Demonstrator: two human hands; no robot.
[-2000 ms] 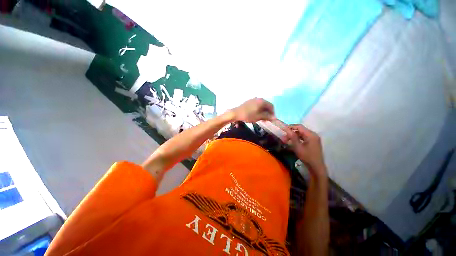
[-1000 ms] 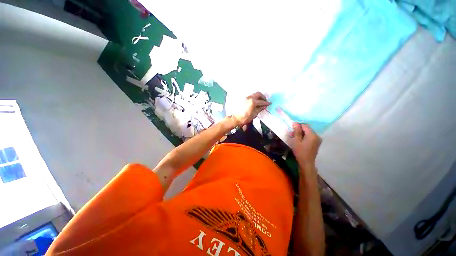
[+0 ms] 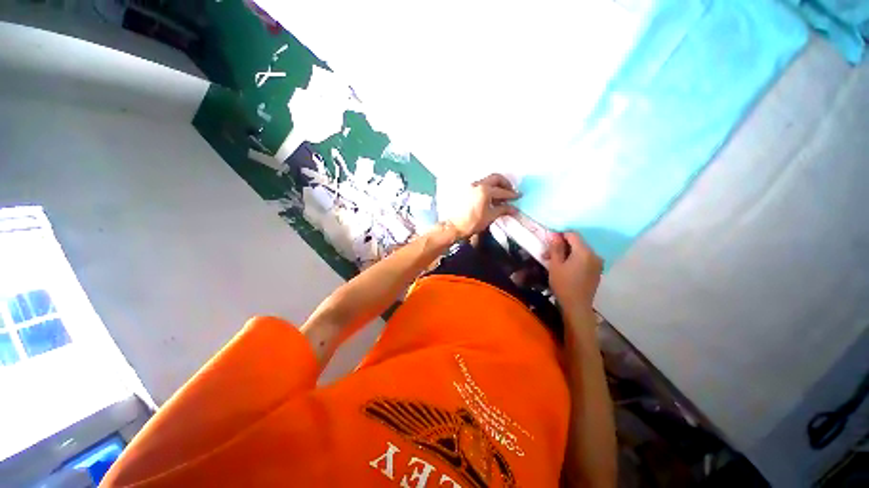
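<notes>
My left hand [image 3: 488, 202] and my right hand [image 3: 575, 273] are close together at the near table edge. Each pinches one end of a short, pale pinkish strip [image 3: 524, 233] stretched between them; I cannot tell if it is a tape measure, ruler or cloth edge. The light-blue garment [image 3: 667, 124] lies spread flat beyond my hands. Its near end reaches my fingers, and whether they also hold it is unclear.
White sheet material [image 3: 457, 76] covers the table. White offcuts [image 3: 357, 214] lie on green material [image 3: 233, 133] at the left. Black shears [image 3: 831, 427] lie at the far right. More blue cloth [image 3: 843, 27] is at the upper right.
Two seconds ago my hands were at a similar spot with a strip between them. The garment now shows more fully beside my fingers. The whole view has shifted slightly.
</notes>
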